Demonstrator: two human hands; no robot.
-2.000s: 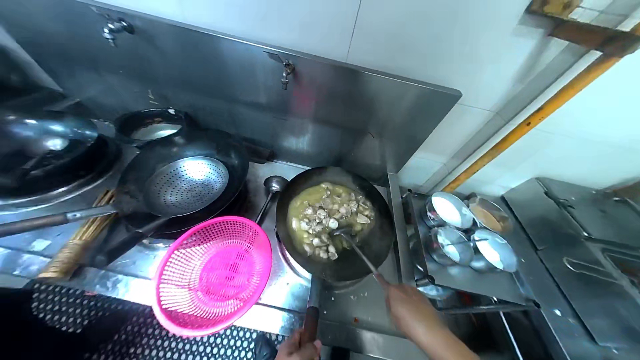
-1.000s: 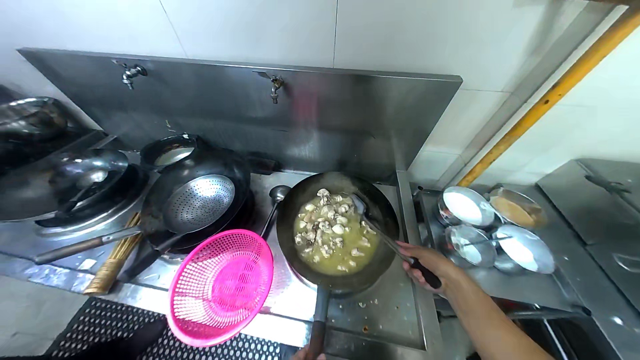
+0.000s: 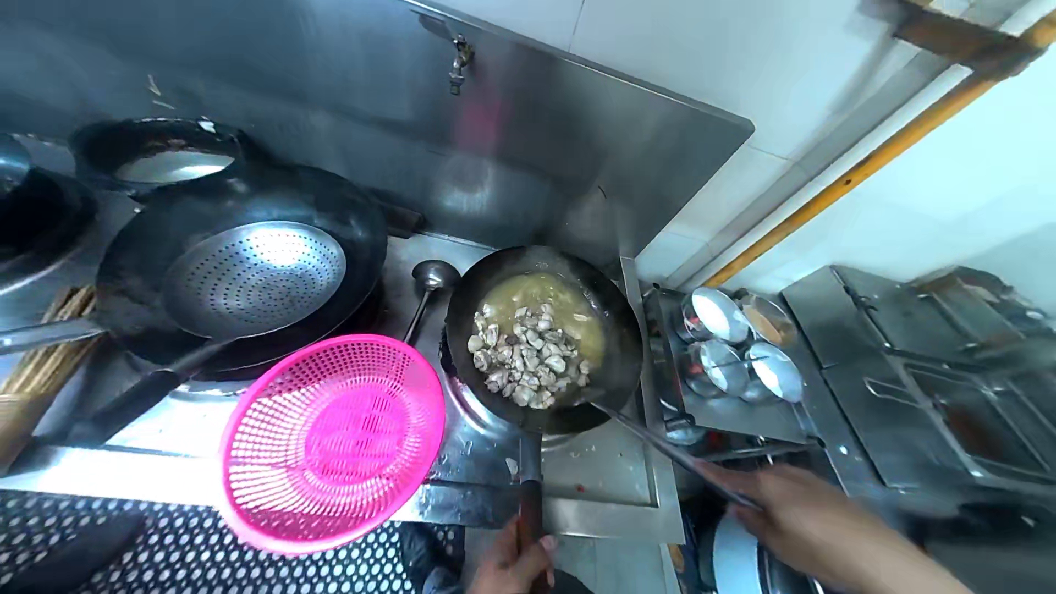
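Chunks of pale food lie in yellowish liquid in a dark wok on the burner. At the bottom centre, my left hand grips the wok's handle. My right hand, blurred, is to the lower right of the wok and holds a long-handled utensil. Its lower end is at the wok's near right part; the head cannot be made out clearly. A pink plastic colander stands left of the wok handle, and a ladle rests between colander and wok.
A perforated metal strainer lies over a larger wok on the left, beside a bamboo brush. Metal seasoning bowls stand at the right. A tap juts from the steel backsplash; a yellow pipe runs up the wall.
My right hand has moved down and right from the wok, drawing the utensil toward its near right part. The food, spread through the liquid before, is now heaped on the near left side.
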